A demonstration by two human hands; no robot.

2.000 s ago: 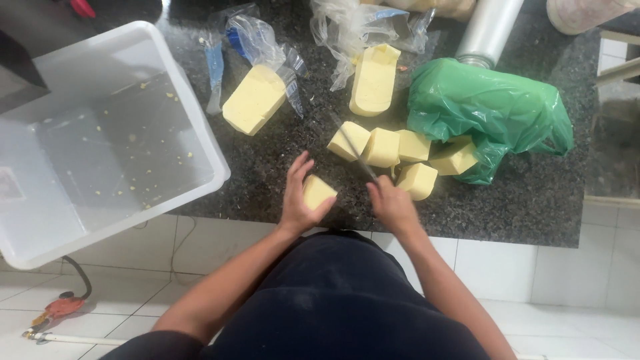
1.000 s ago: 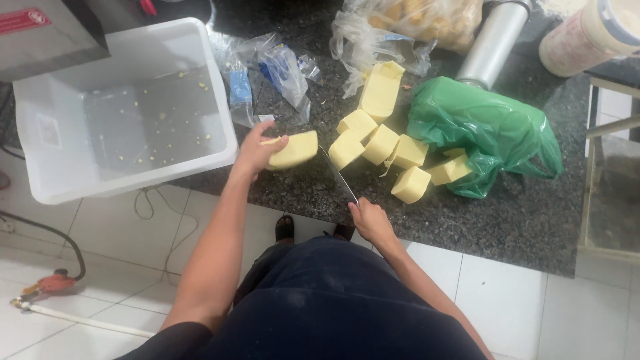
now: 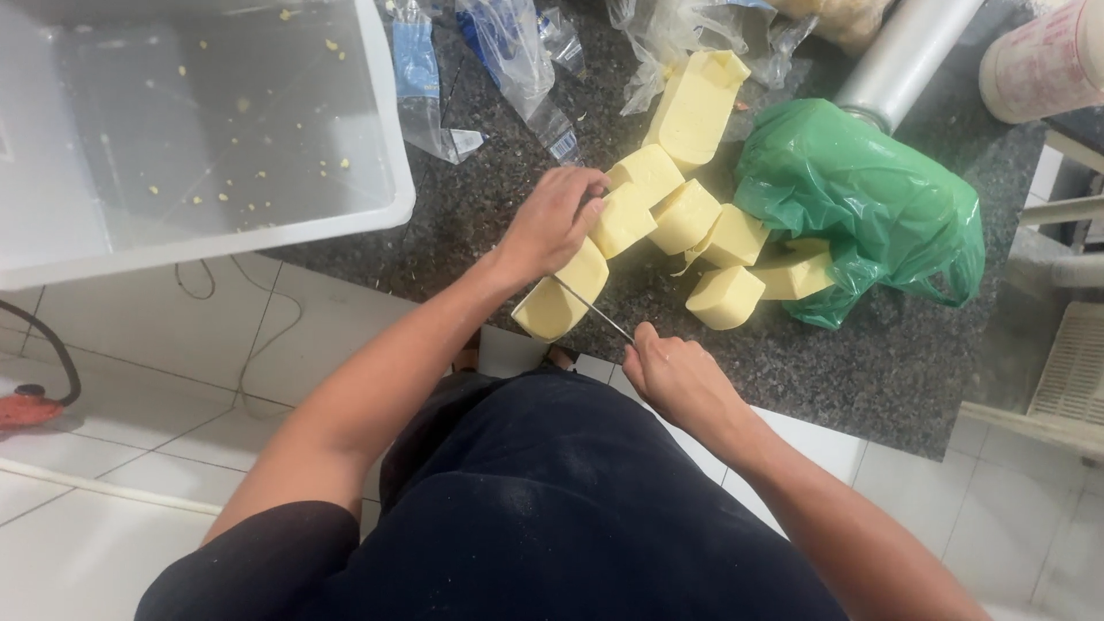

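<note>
A knife (image 3: 593, 308) is gripped in my right hand (image 3: 681, 375), its thin blade lying across a pale yellow block (image 3: 552, 309) at the counter's front edge. My left hand (image 3: 556, 217) is at the far end of that block, fingers bent beside a cut yellow chunk (image 3: 623, 221); whether it grips anything is hard to tell. Several more chunks lie to the right, among them one near the front (image 3: 725, 297). A longer yellow block (image 3: 697, 108) rests behind them. The green plastic bag (image 3: 871, 190) partly covers the rightmost chunk (image 3: 795, 271).
A white plastic tub (image 3: 392, 129) with yellow crumbs stands at the left. Crumpled clear wrappers (image 3: 517, 60) lie on the dark granite counter (image 3: 906, 371). A metal cylinder (image 3: 914, 60) and a white container (image 3: 1039, 65) are at the back right.
My left hand has moved right from the left end of the yellow block toward the chunks. The knife, beside the block a second ago, now lies across it. The view has shifted.
</note>
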